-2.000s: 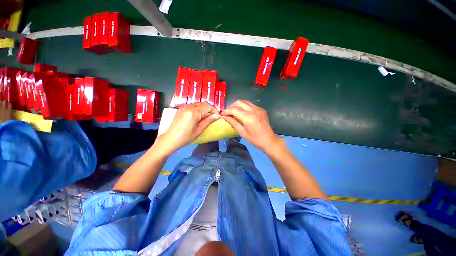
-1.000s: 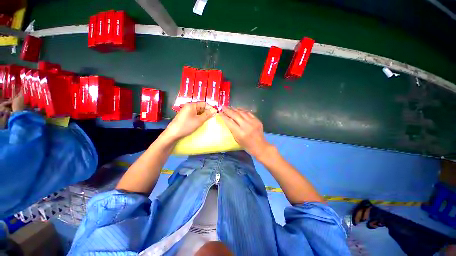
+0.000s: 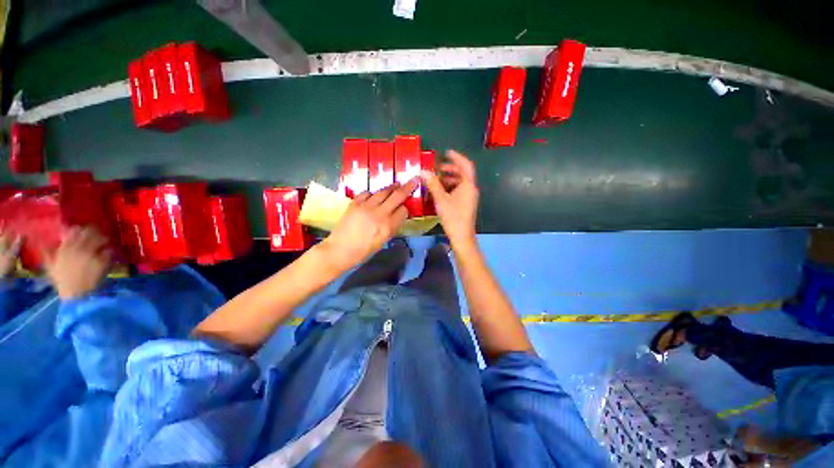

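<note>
Several red cartons (image 3: 381, 163) stand in a row at the table's near edge, in front of my hands. My left hand (image 3: 373, 219) lies over the near end of the row with its fingertips on the cartons; the yellow sticker sheet (image 3: 322, 207) sticks out beside it and shows again below the row. Whether this hand grips the sheet is hard to tell. My right hand (image 3: 454, 196) is at the right end of the row, thumb and finger near the rightmost carton. No sticker can be made out at its fingertips.
Two red cartons (image 3: 505, 107) stand apart, right of the row. More cartons (image 3: 174, 219) stand at the left by another person's blurred hands. A white-edged rail (image 3: 402, 61) with a grey post crosses behind. A patterned box (image 3: 654, 416) and another person's arm are at lower right.
The yellow sheet has moved from in front of my body to under my left hand and beside the row. My hands have moved onto the cartons, the right one raised. The neighbour's hands have moved over their cartons.
</note>
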